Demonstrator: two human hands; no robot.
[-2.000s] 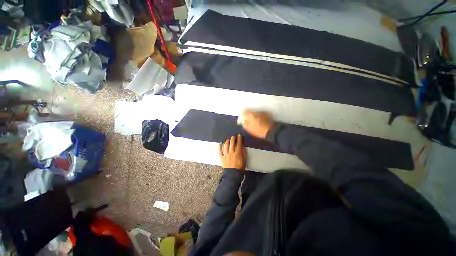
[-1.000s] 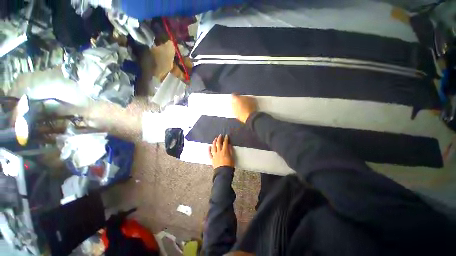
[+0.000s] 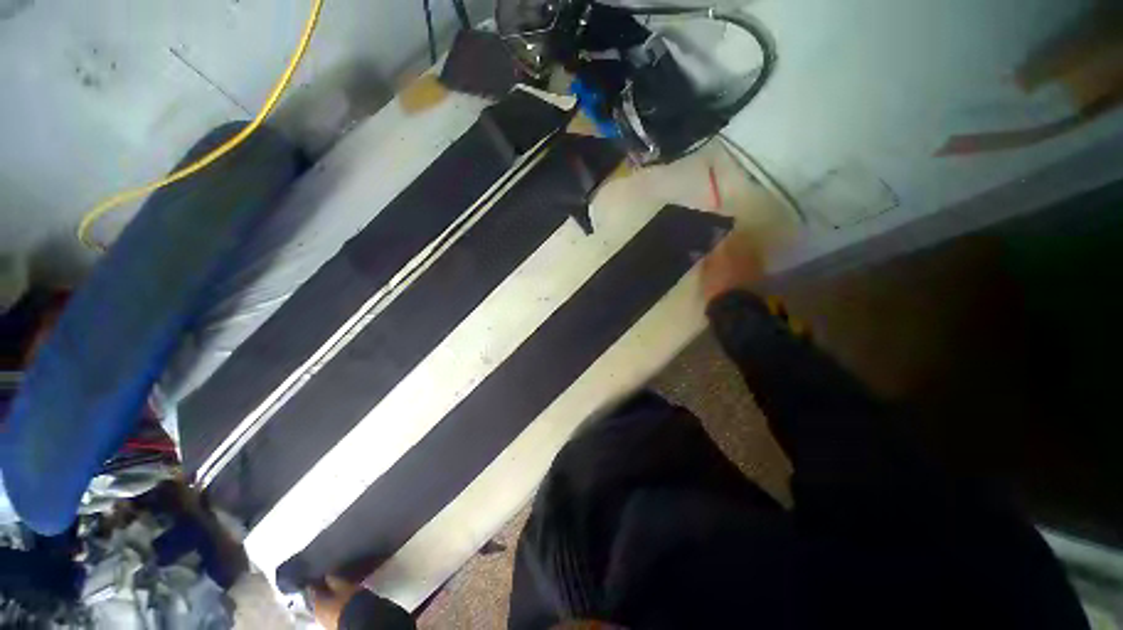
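Observation:
A long dark cloth strip (image 3: 530,394) lies diagonally on the off-white table cover (image 3: 431,391), along the edge nearest my body. My left hand (image 3: 330,599) is at the strip's lower left end, small and dark in the picture; its fingers touch the cloth end, and their grip is unclear. My right hand (image 3: 735,265) is at the strip's upper right end and is blurred; whether it pinches the cloth cannot be seen. Two wider dark panels, a farther one (image 3: 357,265) and a nearer one (image 3: 425,295), lie beyond the strip with thin white lines between them.
A dark iron (image 3: 665,105) with a blue part and looping hose stands at the table's far right end. A blue padded board (image 3: 123,320) is at the left, with a yellow hose (image 3: 265,111) above. Heaped garments (image 3: 142,578) lie lower left.
The view has swung toward the table's right end. My hands have moved apart from the strip's left part to its opposite ends. The strip and panels still lie on the table.

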